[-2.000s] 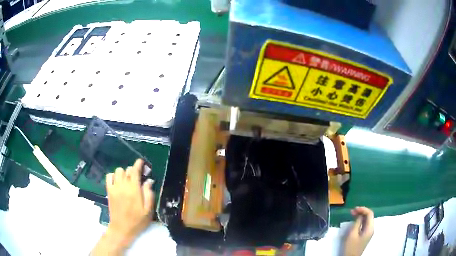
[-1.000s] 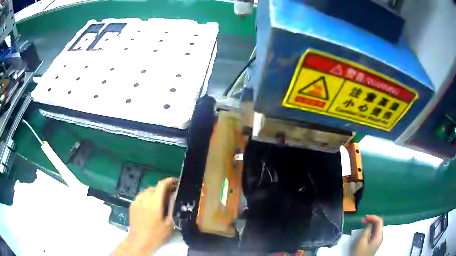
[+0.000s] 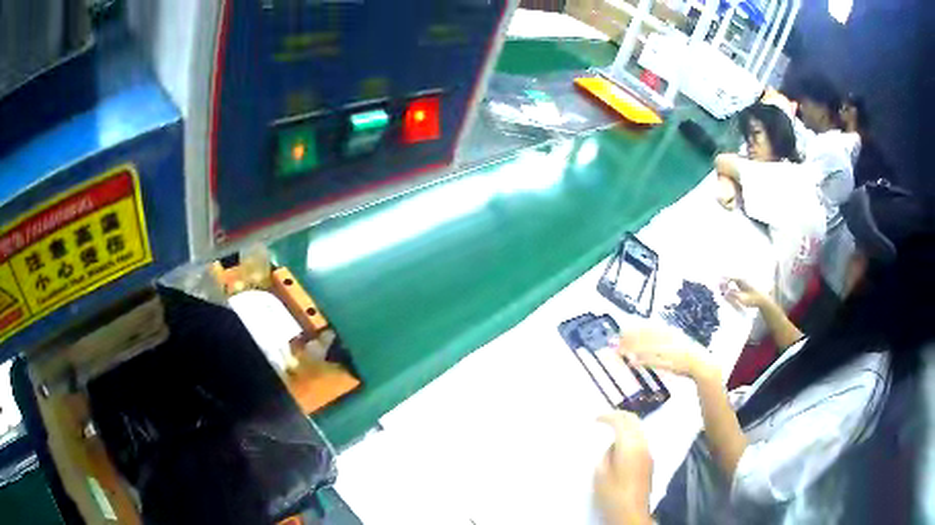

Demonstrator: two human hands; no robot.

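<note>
My right hand (image 3: pixel 623 467) is at the bottom right, blurred, over the white bench edge. Its fingers point up near a black phone housing (image 3: pixel 597 361), with nothing visible in them. A neighbour's hand (image 3: pixel 672 351) is on that housing. My left hand is out of the picture. A second housing (image 3: pixel 629 275) lies just behind. At the left is the press fixture with its shiny black cover (image 3: pixel 205 410). Tilting and blur hide what lies under the cover.
Blue press head housing (image 3: pixel 92 133) with warning label at upper left; control box (image 3: pixel 349 62) with lit green and red buttons beside it. Orange-brown block (image 3: pixel 326 385) right of the cover. Green belt (image 3: pixel 461 246), small black parts (image 3: pixel 694 311), orange item (image 3: pixel 618 101), seated people (image 3: pixel 810 410) along the right.
The view has swung right: the white tray and my left hand have left it, and the neighbours and control buttons have come in. My right hand is now near the black housing.
</note>
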